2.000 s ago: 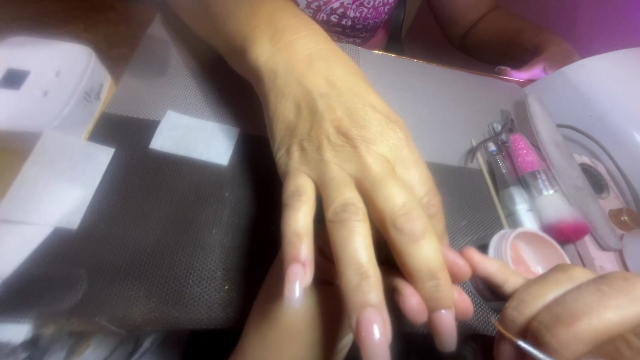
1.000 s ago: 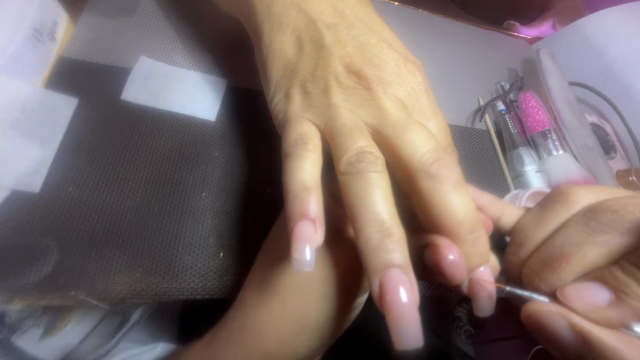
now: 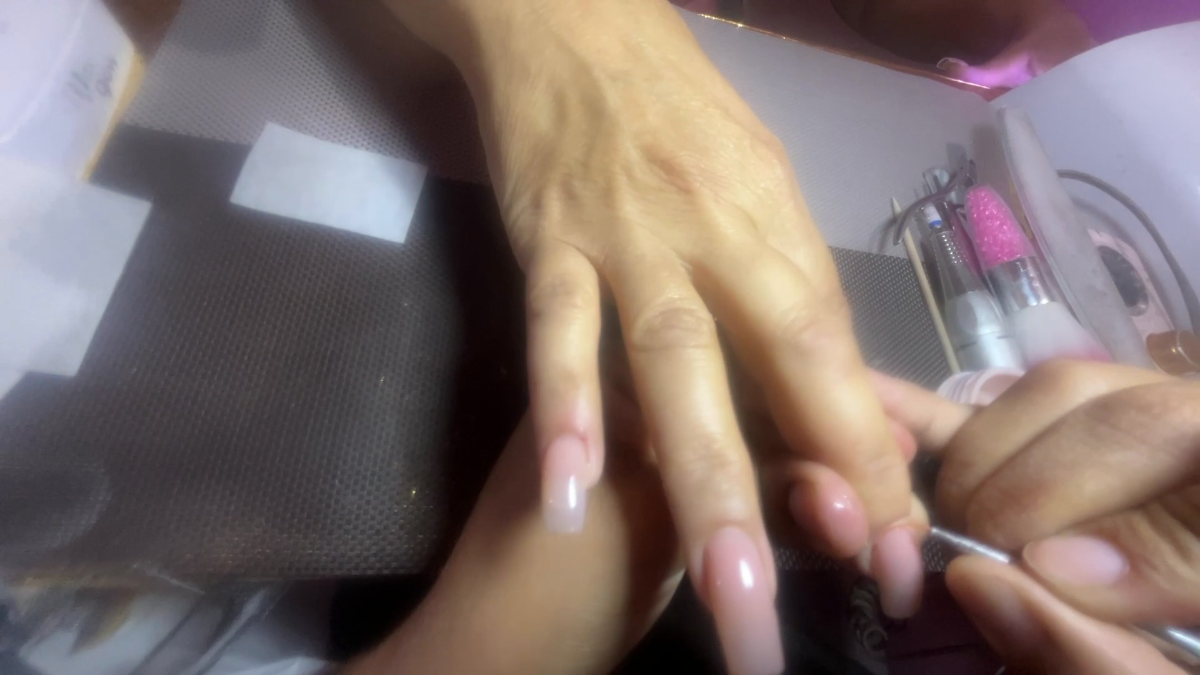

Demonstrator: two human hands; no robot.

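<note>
Another person's hand (image 3: 647,216) reaches down from the top with fingers spread and long pink nails. Beneath it, my left hand (image 3: 830,506) holds one of its fingers near the tip; most of my palm is hidden. At the lower right, my right hand (image 3: 1078,506) grips a thin metal-handled nail tool (image 3: 970,544) between thumb and fingers. The tool's tip is at the side of the held finger's nail (image 3: 898,567). The rim of a small pink-white jar (image 3: 980,384) shows partly behind my right hand.
White wipes (image 3: 328,183) lie on the dark textured mat (image 3: 281,375). A white device (image 3: 56,84) stands upper left. At right are a wooden stick (image 3: 923,291), a nail drill handpiece (image 3: 975,319), a brush with a glittery pink handle (image 3: 998,225) and a curved white housing (image 3: 1116,103).
My right hand has moved from beside the jar to the other person's nail, bringing the tool's tip to it. The jar, open to view at first, is now mostly covered.
</note>
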